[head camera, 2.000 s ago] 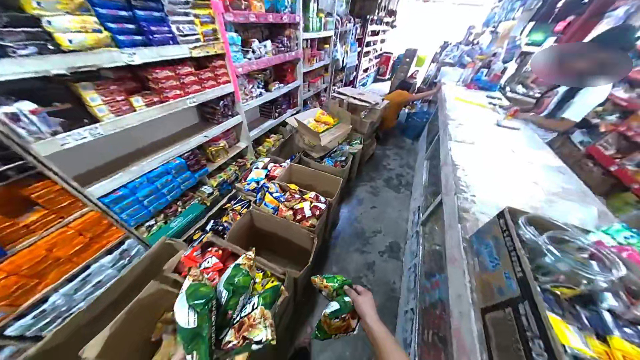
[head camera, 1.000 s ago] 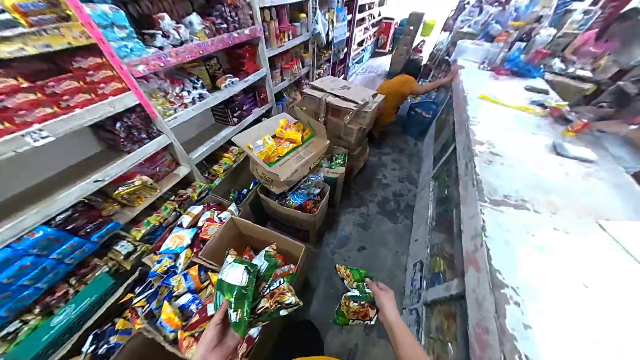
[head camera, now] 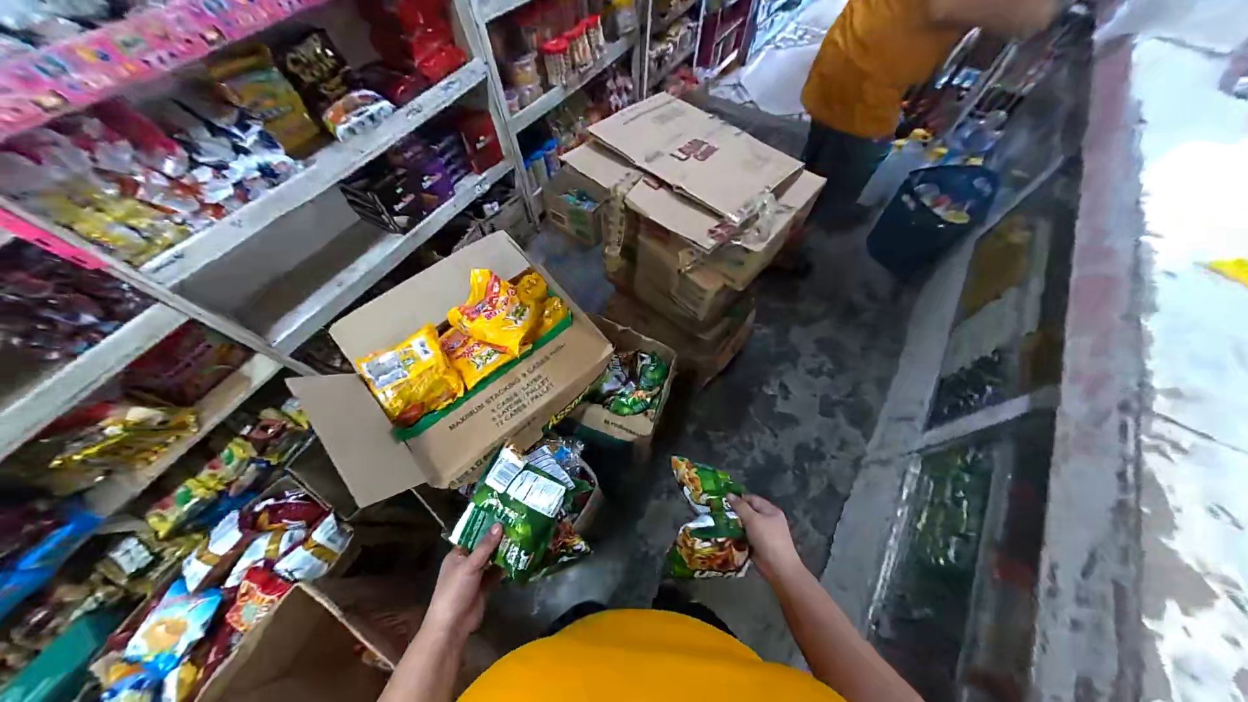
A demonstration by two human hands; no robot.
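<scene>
My left hand (head camera: 466,577) grips green snack packets (head camera: 517,512) by their lower left edge; how many overlap there I cannot tell. In my right hand (head camera: 765,531) are green snack packets (head camera: 710,526) with food pictures, pinched at the right side and hanging over the floor. Just beyond my left hand stands an open cardboard box (head camera: 531,395) of yellow snack packets (head camera: 497,312). Behind it and to its right, a smaller box (head camera: 624,424) holds green packets.
Stacked cardboard boxes (head camera: 697,166) stand ahead, near a person in an orange shirt (head camera: 858,68) and a dark blue bin (head camera: 926,224). Stocked shelves (head camera: 322,185) line the left. A glass-fronted counter (head camera: 1092,390) runs along the right. Another open box (head camera: 292,643) is at lower left.
I have moved forward along the aisle, closer to the stacked boxes and the box of yellow packets. Both hands still hold green packets. The person in orange now appears upright rather than low down.
</scene>
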